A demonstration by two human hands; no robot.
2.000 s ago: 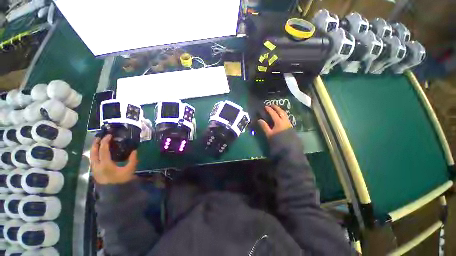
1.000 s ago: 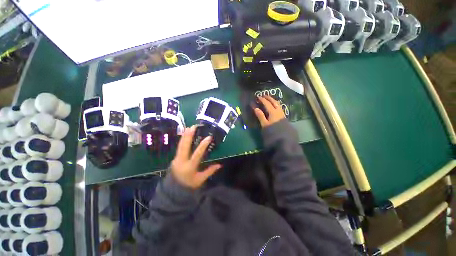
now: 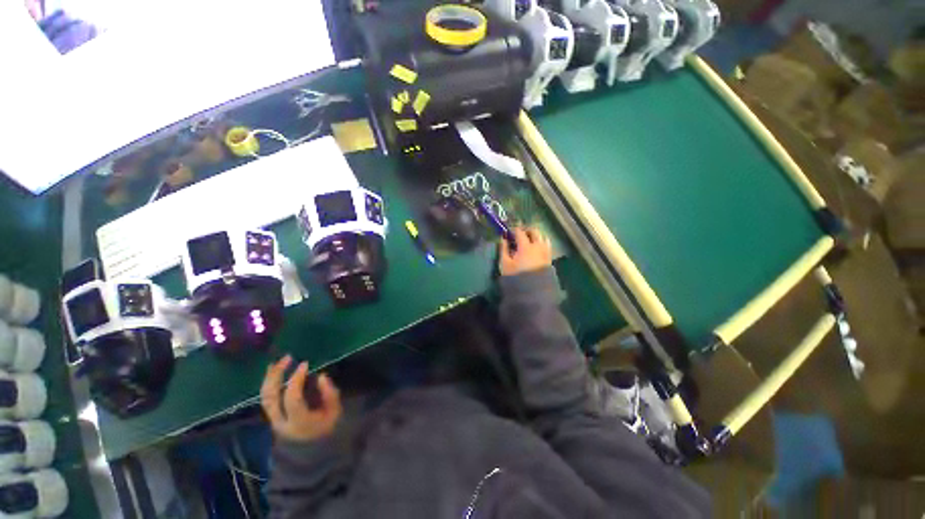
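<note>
Three PTZ dome cameras stand in a row on the green bench: the left one [image 3: 124,355], the middle one [image 3: 233,294] with pink-purple lit dots, and the right one [image 3: 346,246]. My left hand [image 3: 300,400] is near the bench's front edge, below the middle camera, fingers apart and touching no camera. My right hand [image 3: 525,250] grips the end of a slim dark marker pen [image 3: 494,220], just right of the black mouse [image 3: 453,221] on the dark mat [image 3: 477,190]. A thin yellow and blue tool [image 3: 419,243] lies between the right camera and the mouse.
A white keyboard [image 3: 228,208] lies behind the cameras, with a bright monitor [image 3: 183,71] beyond. A black machine [image 3: 467,86] carries a yellow tape roll [image 3: 455,25]. Grey-white units [image 3: 548,51] stand behind it. White housings [image 3: 30,441] are at far left. Cream rails [image 3: 598,233] edge the right table.
My left hand has left the right camera and drawn back to the bench's front edge. My right hand has left the mouse and taken hold of the pen. The view has swung right.
</note>
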